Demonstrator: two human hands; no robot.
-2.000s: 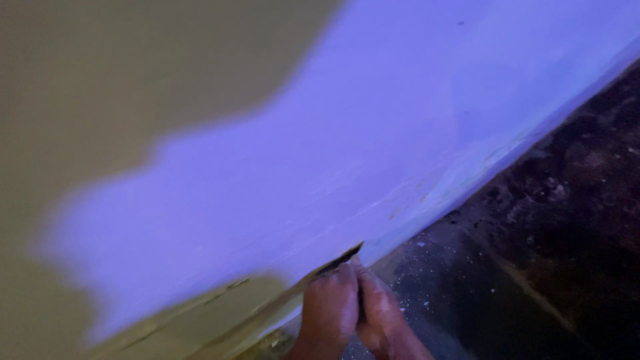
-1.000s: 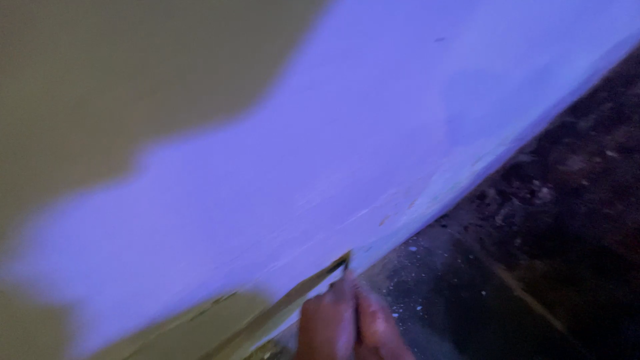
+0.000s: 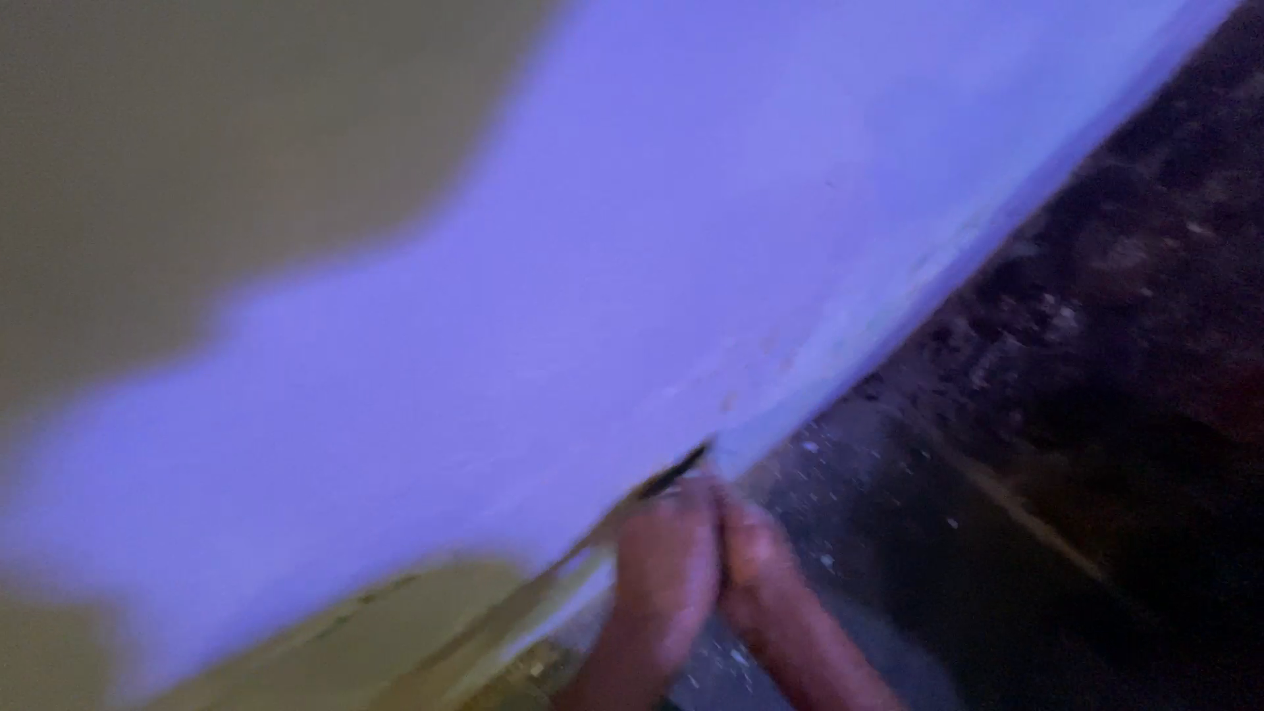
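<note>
My left hand (image 3: 667,558) and my right hand (image 3: 755,548) press together, side by side, low against a painted wall (image 3: 553,326). Both are closed around what looks like a thin flat tool; its dark edge (image 3: 676,472) shows just above the knuckles and lies along the wall's bottom part. The fingers and the tool's lower part are hidden or blurred, so its exact kind cannot be told. Faint scuffs and small brownish marks show on the wall near the hands.
A dark floor (image 3: 987,494) with white specks and a pale line (image 3: 1027,518) runs along the wall's foot on the right. Violet-blue light covers much of the wall, with dim olive shadow at upper left and lower left. A pale strip (image 3: 553,612) follows the wall's base.
The two hands stay together at the wall's base, having shifted a little along it. The view has moved slightly.
</note>
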